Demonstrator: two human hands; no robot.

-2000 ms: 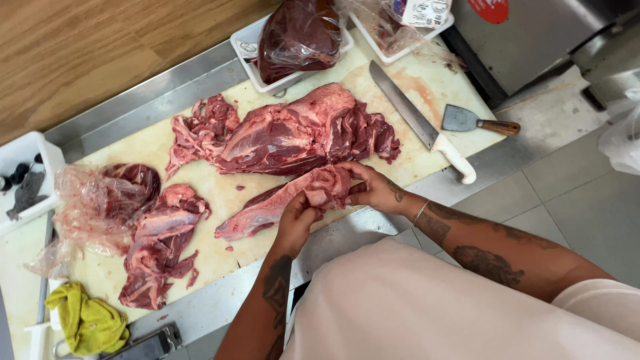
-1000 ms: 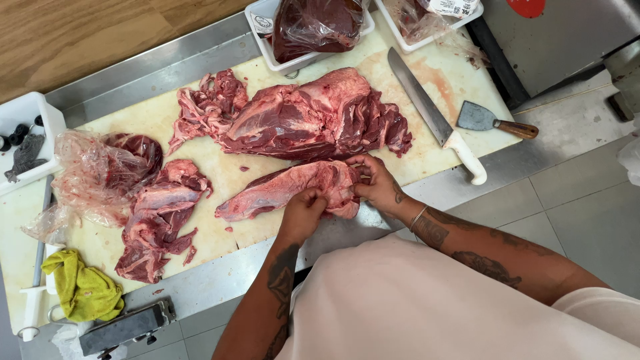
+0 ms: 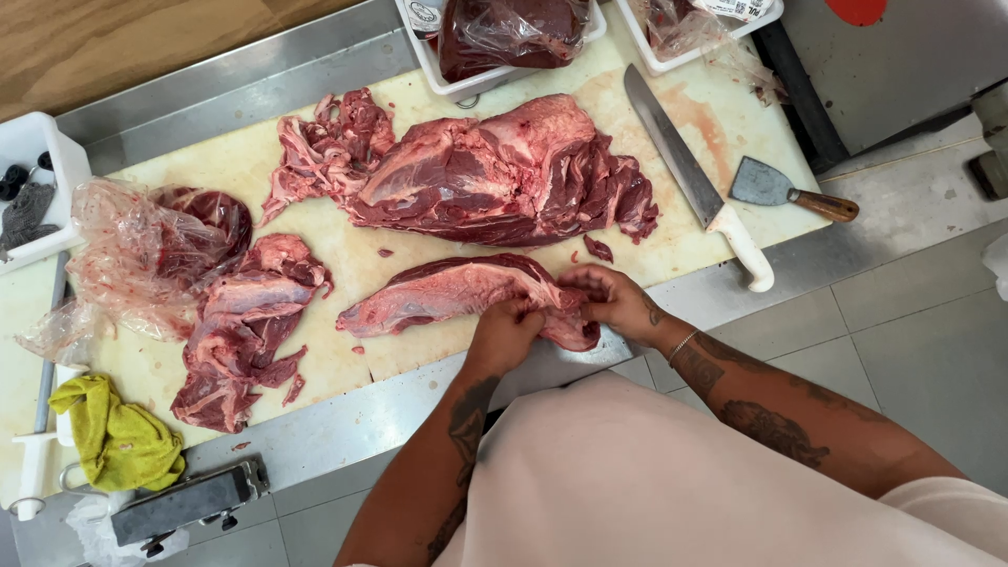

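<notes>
A long piece of raw meat [image 3: 449,291] lies along the near edge of a pale cutting board [image 3: 346,362]. My left hand [image 3: 508,335] pinches its upper surface near the right end. On that same end, my right hand [image 3: 606,299] grips the edge, with some fingertips hidden by the meat. Behind it rests a larger cut of raw meat [image 3: 488,173], with ragged trimmings [image 3: 331,150] at its left. A knife with a white handle [image 3: 740,244] and a scraper with a wooden handle [image 3: 823,205] lie to the right, touched by neither hand.
Meat pieces [image 3: 252,315] and a plastic bag [image 3: 134,260] lie at left, near a yellow cloth [image 3: 122,441] and a sharpening steel [image 3: 47,354]. White trays [image 3: 465,85] holding bagged meat stand behind. A white bin [image 3: 47,134] is at far left, a black clamp-like device [image 3: 189,500] at the front edge.
Both hands stay on the right end of the long piece. That end, folded up in my hands two seconds ago, now lies lower, drooping toward the counter's edge.
</notes>
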